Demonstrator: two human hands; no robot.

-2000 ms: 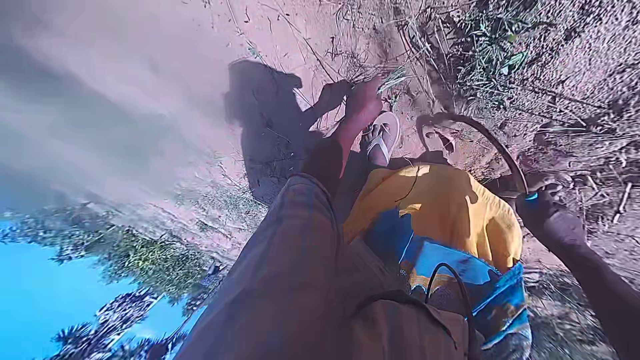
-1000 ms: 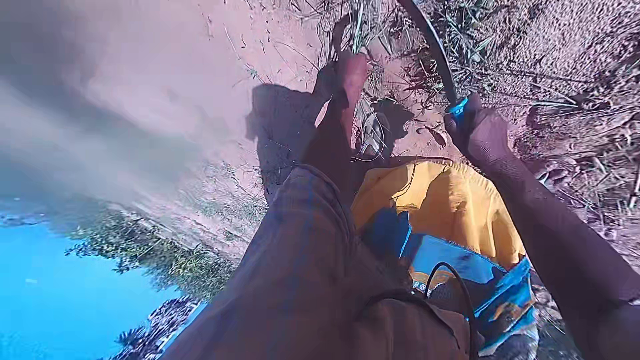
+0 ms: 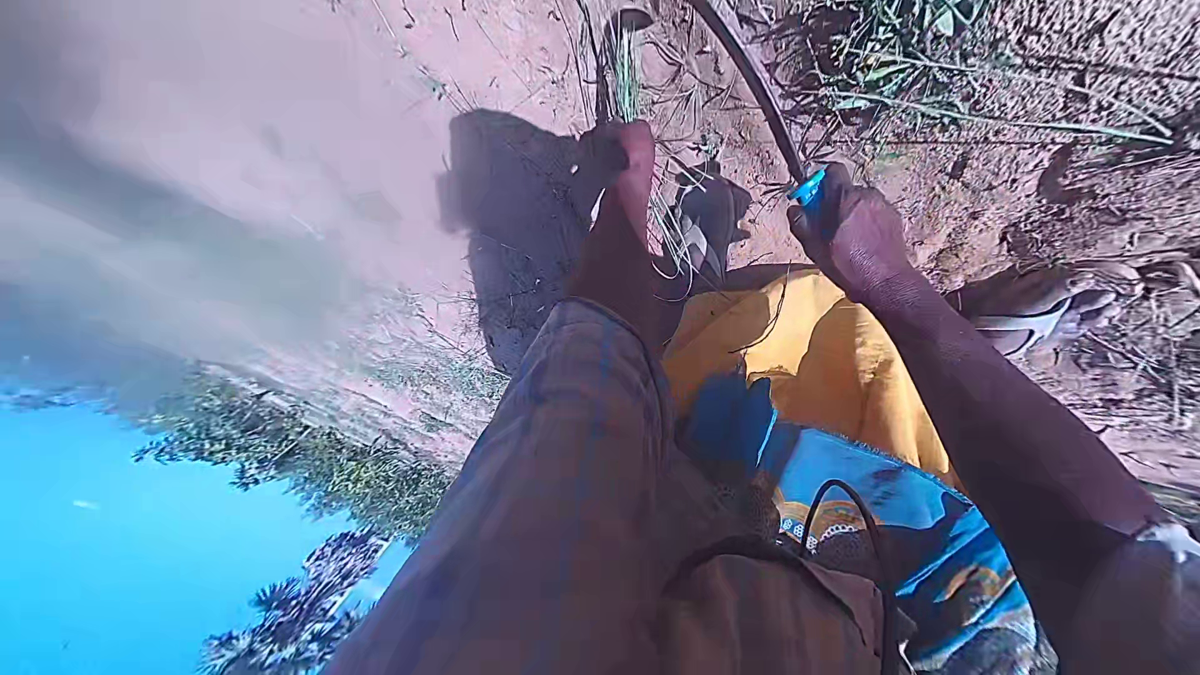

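Note:
My left hand (image 3: 633, 155), at the upper middle, is closed around a bunch of thin green grass stalks (image 3: 626, 75). Some of the stalks hang below the fist, beside a partly hidden foot. In my right hand (image 3: 858, 225), to the right, is the blue handle (image 3: 809, 187) of a sickle. Its dark curved blade (image 3: 750, 75) rises up and to the left, clear of the left fist, and its tip is cut off at the top edge. Below both hands spreads a yellow and blue cloth (image 3: 825, 347) over my legs.
Bare reddish soil (image 3: 506, 47) lies ahead, with my shadow (image 3: 525, 206) on it. Green weeds (image 3: 909, 75) and dry stems cover the upper right. A sandalled foot (image 3: 1041, 314) shows at the right. Trees (image 3: 309, 459) and sky appear tilted at the lower left.
My right hand has come from the far right, with the sickle, closer to my left hand. The foot at the right has come into view. Grass stays in my left hand.

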